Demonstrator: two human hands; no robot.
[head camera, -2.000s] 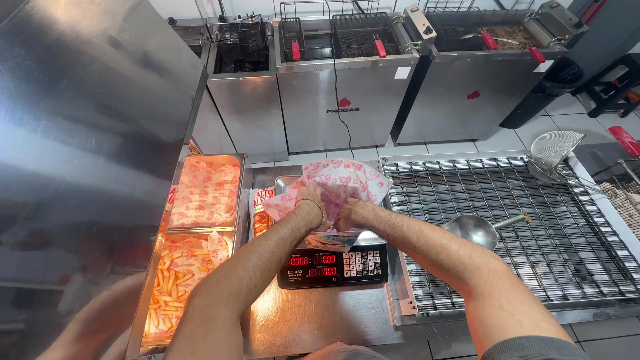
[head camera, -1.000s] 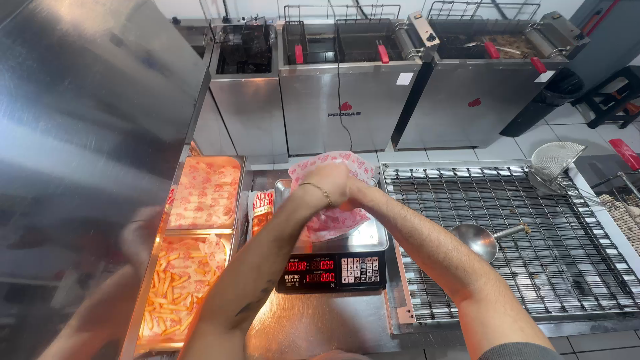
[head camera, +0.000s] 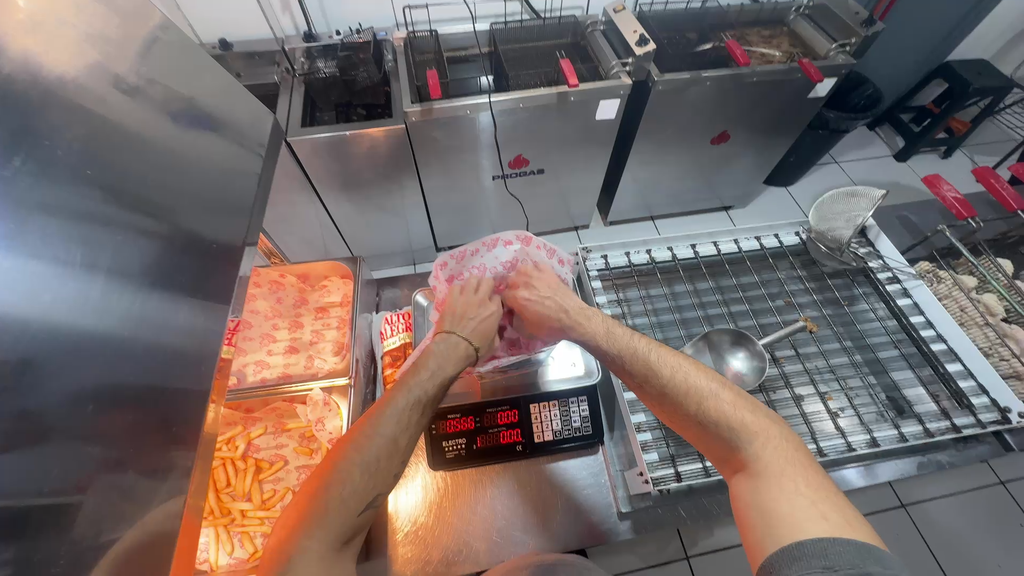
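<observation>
Sheets of pink-printed white food paper (head camera: 500, 248) lie bunched on the steel pan of a digital scale (head camera: 516, 428), whose red display is lit. My left hand (head camera: 470, 310), with a thin bracelet at the wrist, presses into the paper from the left. Close beside it, my right hand (head camera: 540, 298) has its fingers curled into the same paper. Whether anything lies inside the paper is hidden by my hands. A printed packet (head camera: 396, 344) stands left of the scale.
French fries (head camera: 244, 488) and a paper-lined steel tray (head camera: 352, 320) are on the left. A wire rack (head camera: 840, 320) holds a metal scoop (head camera: 732, 358) and a mesh strainer (head camera: 844, 220). Deep fryers (head camera: 520, 160) stand beyond. A tall steel panel (head camera: 120, 240) bounds the left.
My hands were crossed or overlapping over the paper one second ago; now they are side by side on it. The paper's folds have shifted.
</observation>
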